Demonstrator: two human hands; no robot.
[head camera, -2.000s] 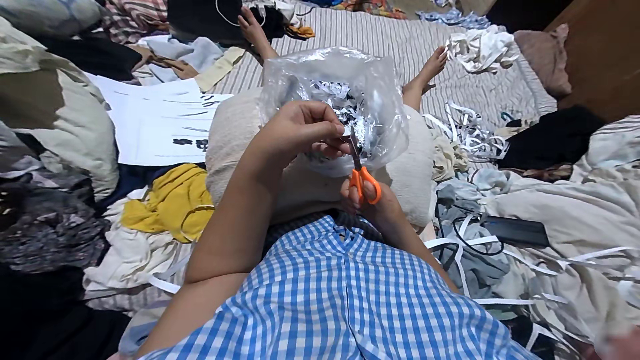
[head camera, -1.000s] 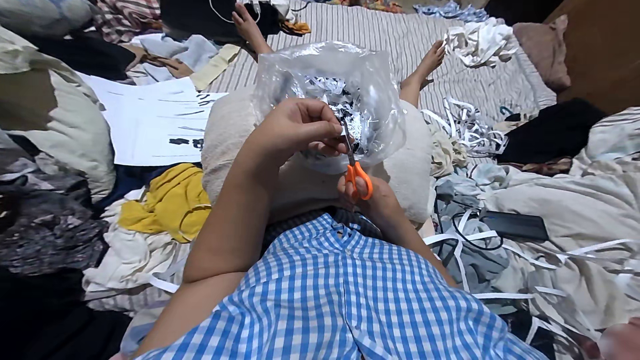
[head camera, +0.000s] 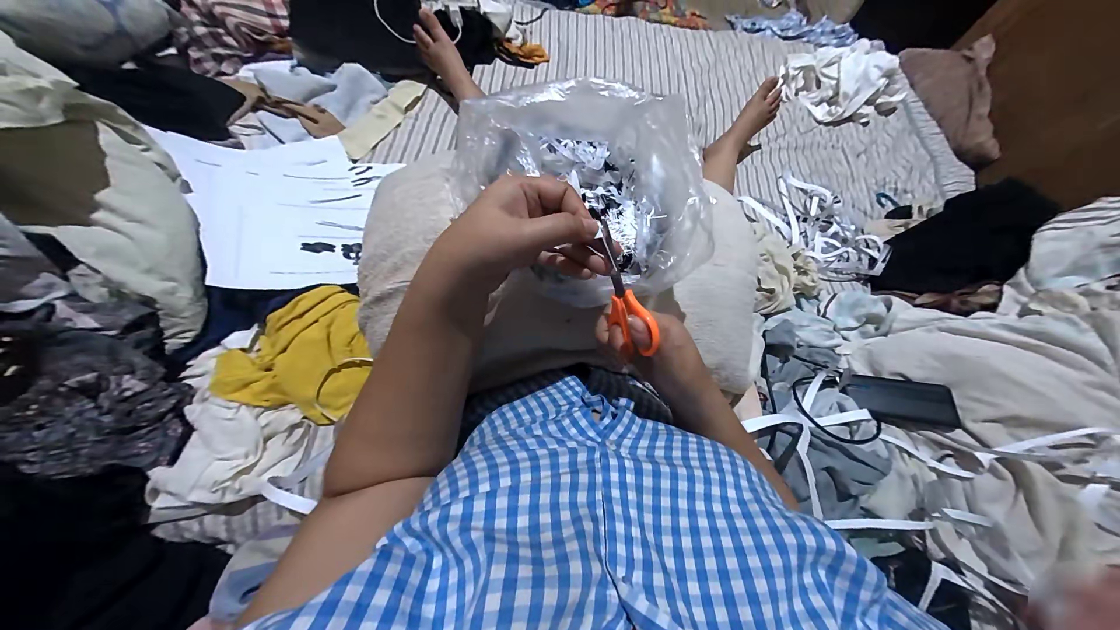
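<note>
Orange-handled scissors (head camera: 632, 322) are in my right hand (head camera: 652, 346), fingers through the loops, blades pointing up and away toward my other hand. My left hand (head camera: 547, 229) pinches a small white piece (head camera: 598, 229) between thumb and fingertips, right at the blade tips; what the piece is cannot be made out. Beneath and beyond both hands, a clear plastic bag (head camera: 691, 175) stands with its mouth wide, holding many small white and dark scraps (head camera: 612, 188). The bag rests against a cream cushion (head camera: 398, 236) across my lap.
A white printed sheet (head camera: 254, 210) and yellow cloth (head camera: 302, 354) lie at left. Right of the cushion are tangled white strips (head camera: 822, 223), a dark flat device (head camera: 906, 400) with a black cable, and crumpled fabric (head camera: 1050, 376). Farther off is a striped mattress cover (head camera: 612, 52).
</note>
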